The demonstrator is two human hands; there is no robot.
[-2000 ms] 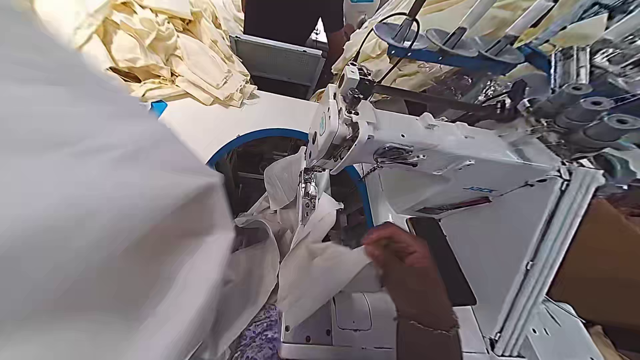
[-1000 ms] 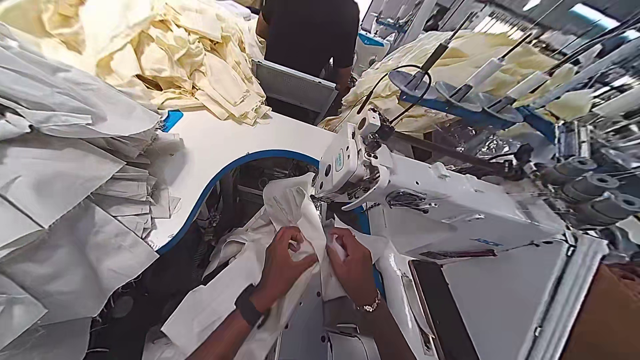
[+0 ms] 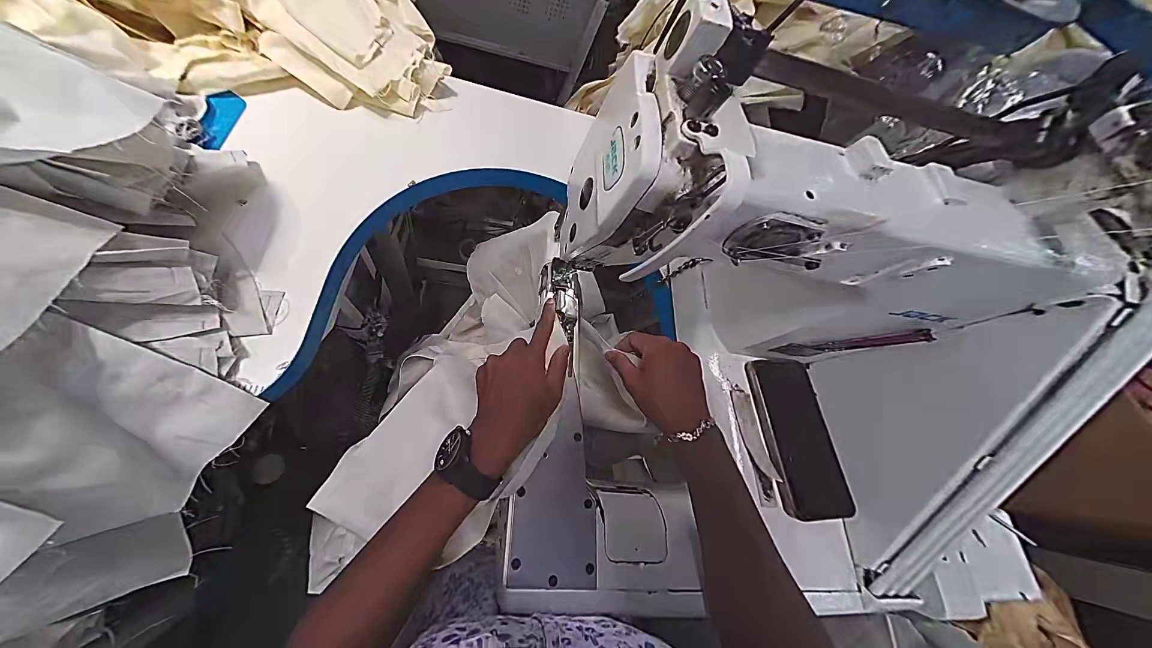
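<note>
White fabric [image 3: 432, 387] lies draped over the narrow arm of a Jack industrial sewing machine [image 3: 837, 207], on both sides of its presser foot [image 3: 565, 301]. My left hand [image 3: 517, 396], with a black watch at the wrist, rests on the cloth just left of the foot; its index finger points up against the foot's edge. On the other side, my right hand [image 3: 661, 378], with a bracelet at the wrist, pinches a fabric edge between thumb and fingers. The needle's tip and the seam under the foot are too small to make out.
Stacked white cloth pieces [image 3: 117, 360] hang at the left. A cream fabric pile [image 3: 342, 45] lies on the far part of the white table [image 3: 468, 126], which has a blue curved edge. A dark phone [image 3: 799, 439] rests on the machine base at the right.
Two seconds ago only my right hand showed, and a large white cloth covered the left. Since one second ago, both hands have come up beside the presser foot. The view has moved closer.
</note>
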